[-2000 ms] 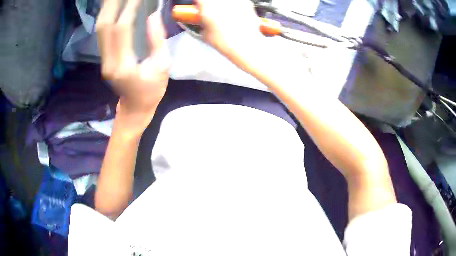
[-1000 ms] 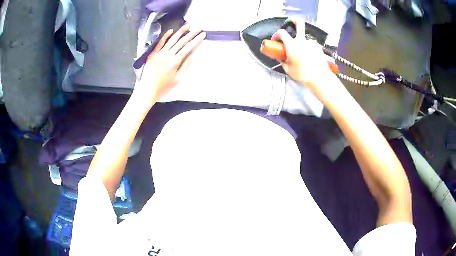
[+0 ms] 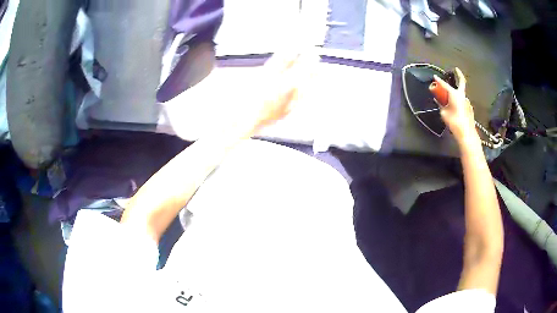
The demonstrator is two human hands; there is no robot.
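A pale garment piece [image 3: 354,104] with purple parts lies across the pressing table in front of me. A narrow purple seam [image 3: 360,63] runs across it from left to right. My left hand [image 3: 287,92] is over the piece near the seam; it is washed out by glare and its fingers are hard to make out. My right hand [image 3: 457,109] is shut on the red-orange handle of the iron [image 3: 421,98]. The iron is at the right, beside the garment's right edge, its dark plate inside a thin pale outline.
A long grey padded bolster [image 3: 40,79] stands at the left edge. Purple and white cloth [image 3: 91,183] is piled below left. The iron's cord [image 3: 491,139] runs off right. Grey-white strips [image 3: 427,21] lie at the far edge. Dark purple cloth [image 3: 421,244] hangs lower right.
The iron and my right hand have moved right, off the garment's middle to its right side. My left hand has moved right along the seam from the garment's left part.
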